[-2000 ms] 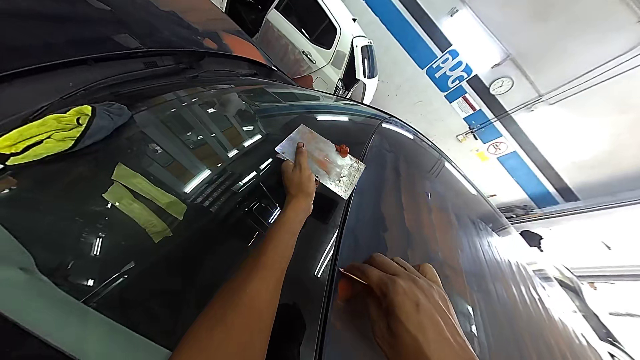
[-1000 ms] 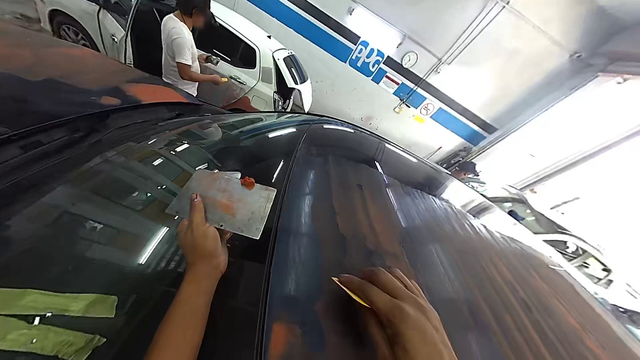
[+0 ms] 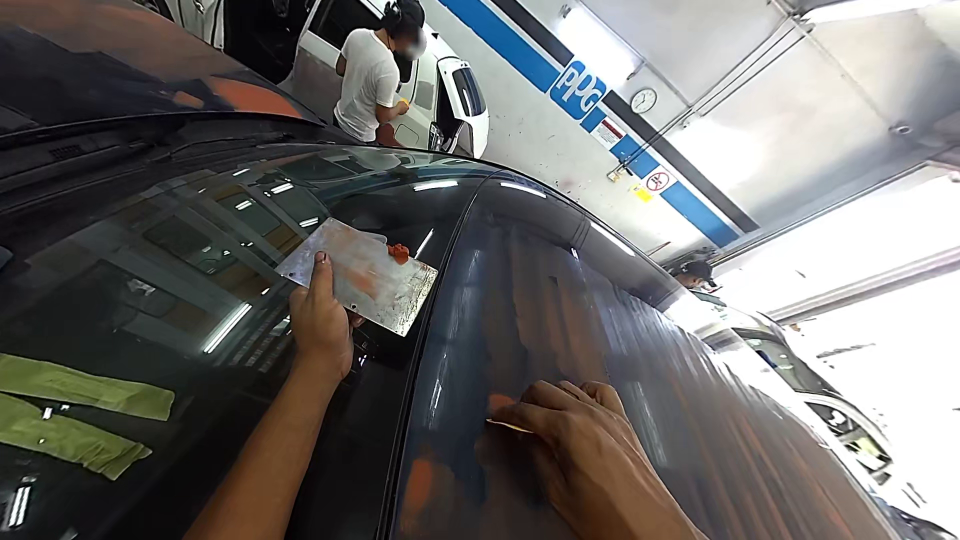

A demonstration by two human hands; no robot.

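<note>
My left hand [image 3: 322, 322] grips a flat metal putty plate [image 3: 375, 274] by its near left edge, thumb on top. Smears of orange-red putty mark the plate, and a small lump of it [image 3: 399, 253] sits at the far edge. The plate is over the dark windshield [image 3: 247, 420], beside the roof's edge. On the right, my right hand [image 3: 581, 442] pinches a thin yellow spreader [image 3: 510, 426], mostly hidden under the fingers, low against the car roof [image 3: 570, 315]. Streaks of reddish-brown putty cover the dark roof, with a brighter orange patch [image 3: 418, 484] near its front left corner.
Green strips of cloth or tape [image 3: 82, 386] lie on the windshield at left. The car's hood [image 3: 135, 52] shows orange patches. A person in a white shirt [image 3: 369, 82] stands by a white car [image 3: 465, 97]; another person's capped head [image 3: 696, 274] shows beyond the roof.
The view has shifted, bringing the person by the white car into sight since two seconds ago. Both hands still hold the plate and spreader.
</note>
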